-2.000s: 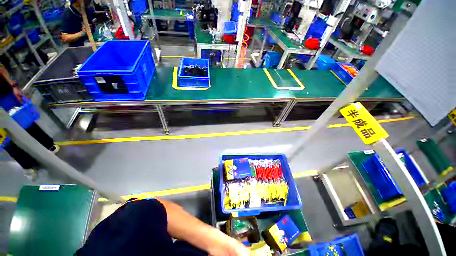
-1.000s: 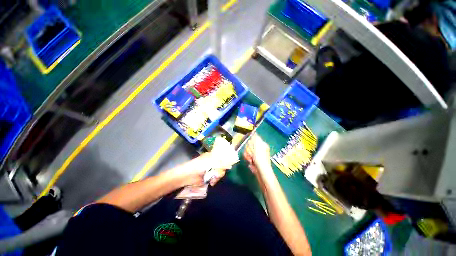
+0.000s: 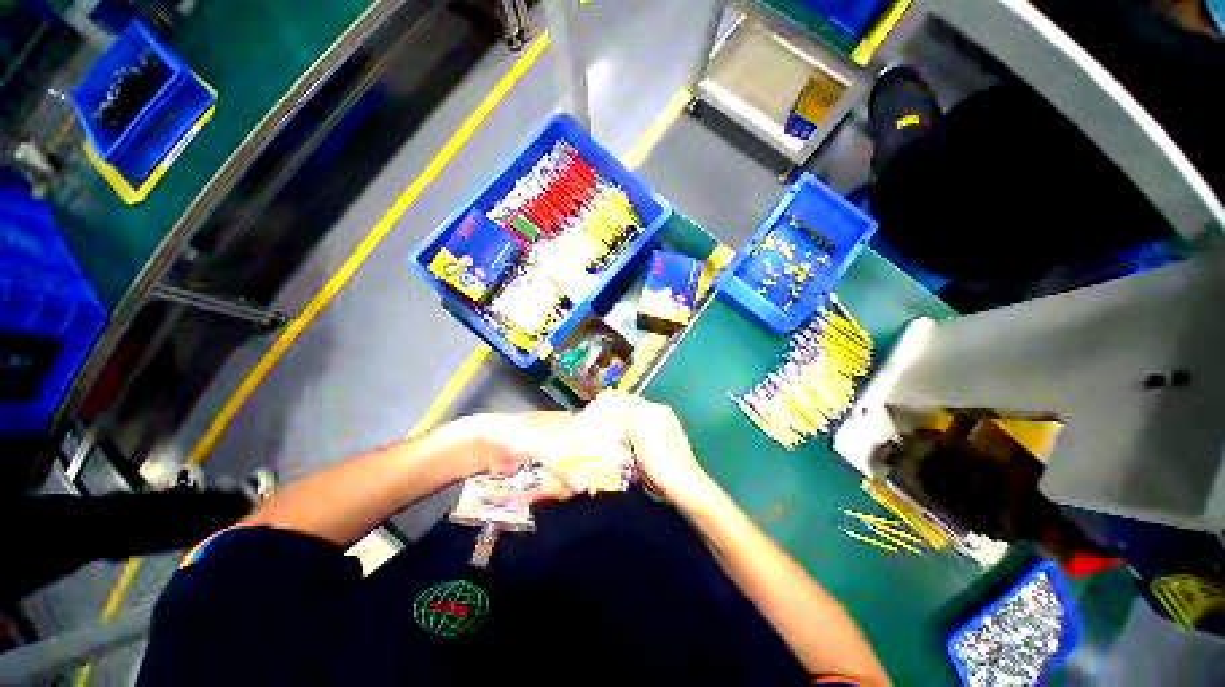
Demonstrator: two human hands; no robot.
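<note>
My left hand (image 3: 537, 450) and my right hand (image 3: 652, 436) are together in front of my chest. Between them is a pale yellow bundle of lead wires (image 3: 591, 467), with whitish ends to the left; my left hand is closed around it. My right hand touches its right side, its fingertips partly hidden. A fan of yellow lead wires (image 3: 817, 376) lies on the green bench (image 3: 699, 383). A few loose yellow wires (image 3: 883, 530) lie nearer the machine.
A large blue tote (image 3: 480, 329) holds red, yellow and white-ended wires. A small blue bin (image 3: 844, 215) has scattered pieces. A small open box (image 3: 591, 360) sits beside the tote. The crimping machine (image 3: 1088, 376) and a terminal bin (image 3: 1014, 631) are right. A person's shoe (image 3: 903, 114) shows above.
My right hand has moved left and now meets my left hand at the bundle; before, the hands were apart. The view has shifted slightly.
</note>
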